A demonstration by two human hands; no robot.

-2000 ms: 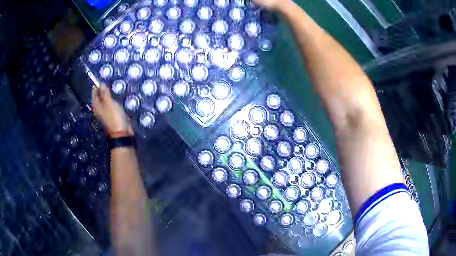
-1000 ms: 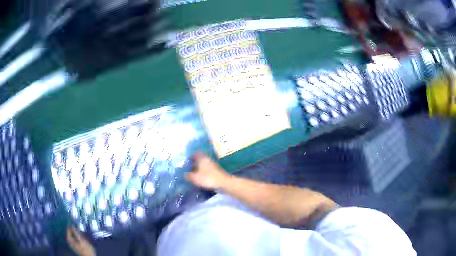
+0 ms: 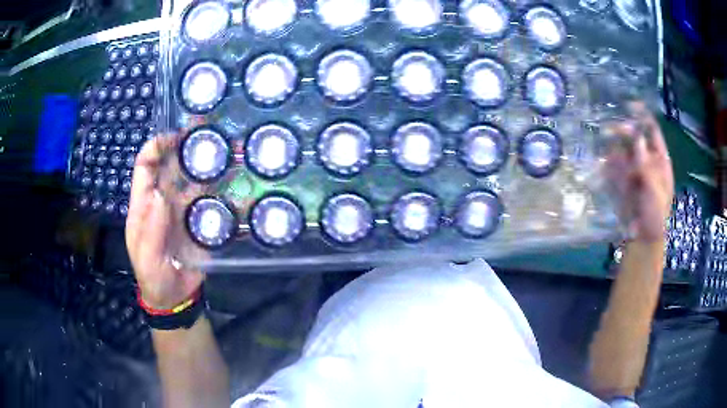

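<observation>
A clear blister tray [image 3: 359, 253] is held up close to the camera and fills the upper middle; its top is cut off. Rows of speaker drivers [image 3: 344, 146], round with black rings and bright centres, sit in its pockets. The pockets near its right side have no drivers. My left hand [image 3: 159, 215] grips the tray's left edge near the lower corner, with a red band and a black band at the wrist. My right hand [image 3: 642, 179] holds the right edge; its fingers are blurred and partly seen through the plastic.
Another tray of discs [image 3: 119, 119] lies on the green bench at the left, beside a blue block [image 3: 56, 133]. More disc trays [image 3: 684, 231] show at the right edge. A pale rail [image 3: 88, 44] runs across the upper left. My white shirt is below.
The tray of drivers, on the bench one second ago, is now raised before the camera in both hands. My right hand has moved to its right edge. The view has turned.
</observation>
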